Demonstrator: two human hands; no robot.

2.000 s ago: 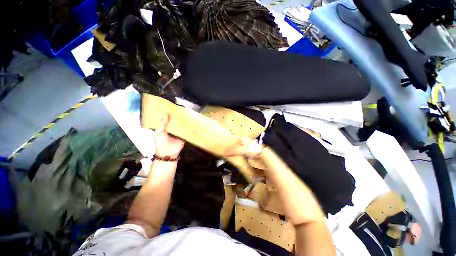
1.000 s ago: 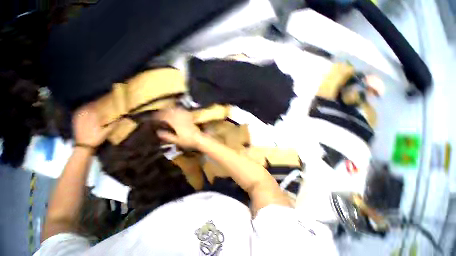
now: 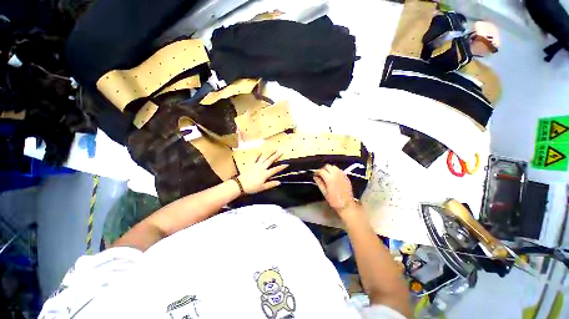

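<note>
A curved black piece (image 3: 293,169) with pale edge lines lies in front of me, with a dotted tan card template (image 3: 318,144) along its far side. My left hand (image 3: 257,174) lies flat with spread fingers on the left part of the black piece. My right hand (image 3: 333,185) has its bent fingertips down on the black piece further right; whether they pinch it or a small item is too small to tell. A thin white strip shows just right of these fingers. A dark plaid bundle (image 3: 171,156) with a white label lies at left.
Other dotted card templates (image 3: 156,70) lie at the back left. A black cloth stack (image 3: 287,53) and padded black board (image 3: 118,31) are behind. Red-orange scissor loops (image 3: 458,163), a steam iron (image 3: 446,233) and its dark rest (image 3: 504,193) stand right. Curved black pieces (image 3: 437,90) lie far right.
The view has swung right and down. The long tan card is no longer in my hands. Both hands have moved from the templates and plaid bundle onto the black piece.
</note>
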